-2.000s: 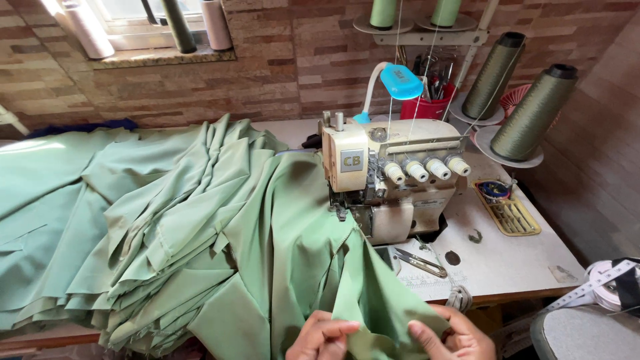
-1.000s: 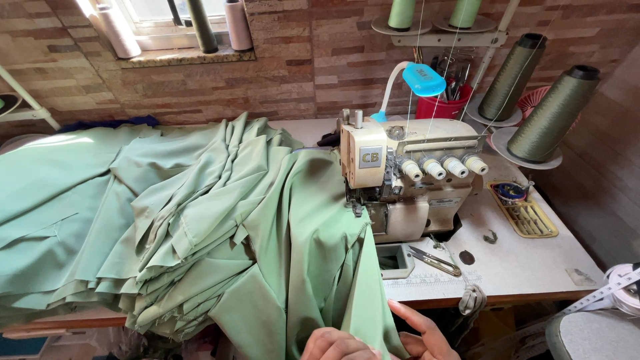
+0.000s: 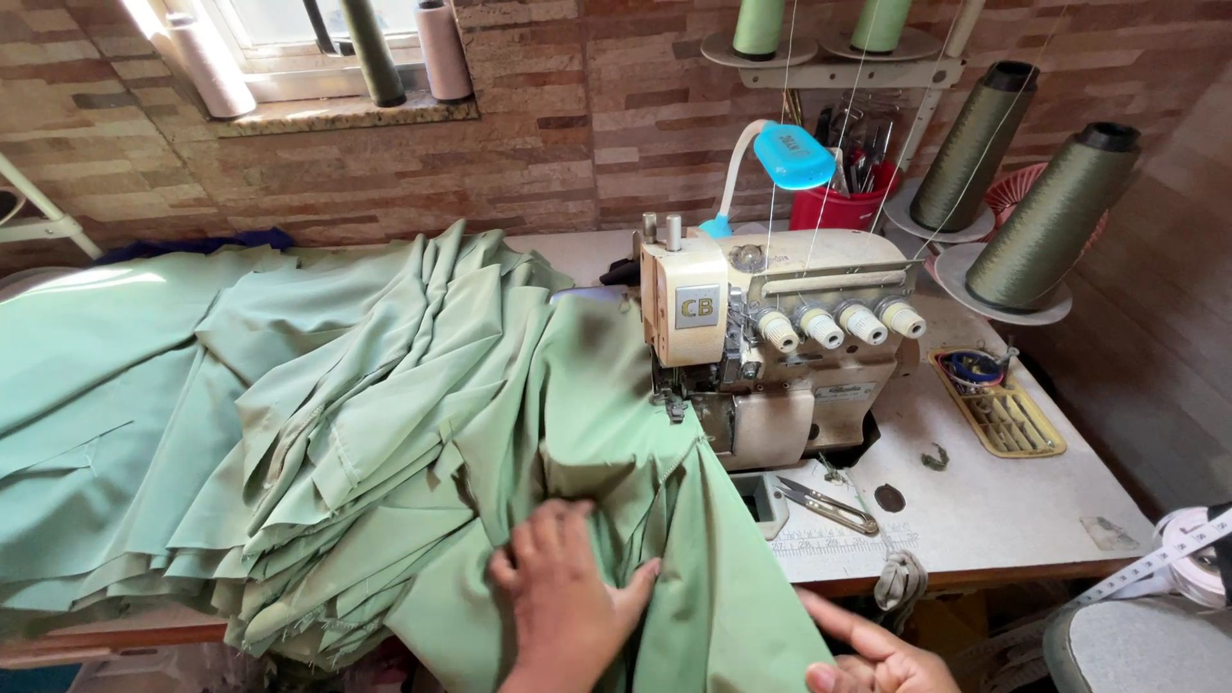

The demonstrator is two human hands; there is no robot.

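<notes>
Light green fabric (image 3: 597, 385) lies under the presser foot (image 3: 676, 409) of a cream overlock sewing machine (image 3: 780, 337) and drapes toward me over the table's front edge. My left hand (image 3: 568, 587) rests on this fabric left of its seam, thumb and fingers spread, pressing into the folds. At the fabric's right edge, below the tabletop, is my right hand (image 3: 871, 650), its index finger extended and its thumb near the cloth; whether it pinches the edge is unclear. A large heap of the same green cloth (image 3: 366, 385) lies to the left.
Thread snips (image 3: 828, 505) lie in front of the machine. To the right are a yellow tray (image 3: 1001, 414), olive thread cones (image 3: 1054, 221) and a measuring tape (image 3: 1155, 563) near a grey padded surface (image 3: 1145, 640). Behind the machine stand a blue lamp (image 3: 794, 156) and a red tool cup (image 3: 842, 202).
My left hand has moved left and farther up onto the fabric, its fingers now spread. My right hand remains by the fabric's right edge.
</notes>
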